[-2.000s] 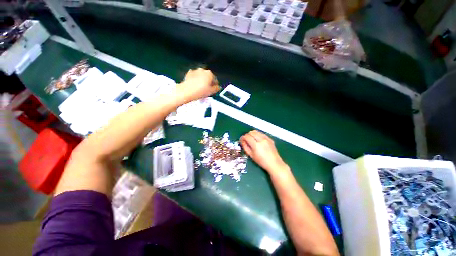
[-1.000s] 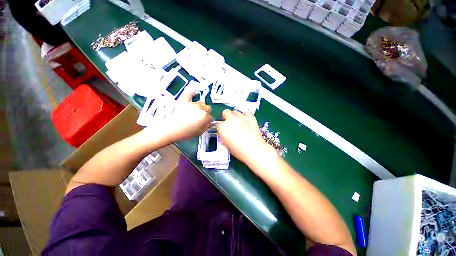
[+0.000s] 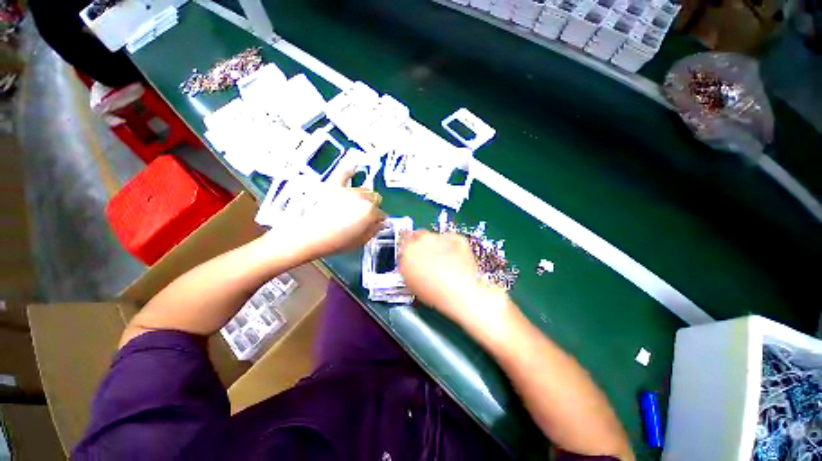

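A small stack of white housings sits near the front edge of the dark green bench. My left hand is at the stack's upper left corner with its fingers bent. My right hand is at the stack's right side, its fingertips at the top housing. Whether either hand pinches a housing or a small contact is hidden by the fingers and blur. A pile of coppery and silvery contacts lies just right of my right hand, partly covered by it. Many loose white housings lie left of and beyond my left hand.
A single housing lies by the white strip. A white foam bin and blue marker are at right. An open carton and red stool are at left. A plastic bag lies across the belt.
Both hands came together at the housing stack from their spread positions. Since one second ago, my right hand has moved slightly down from the left hand. The view has swung.
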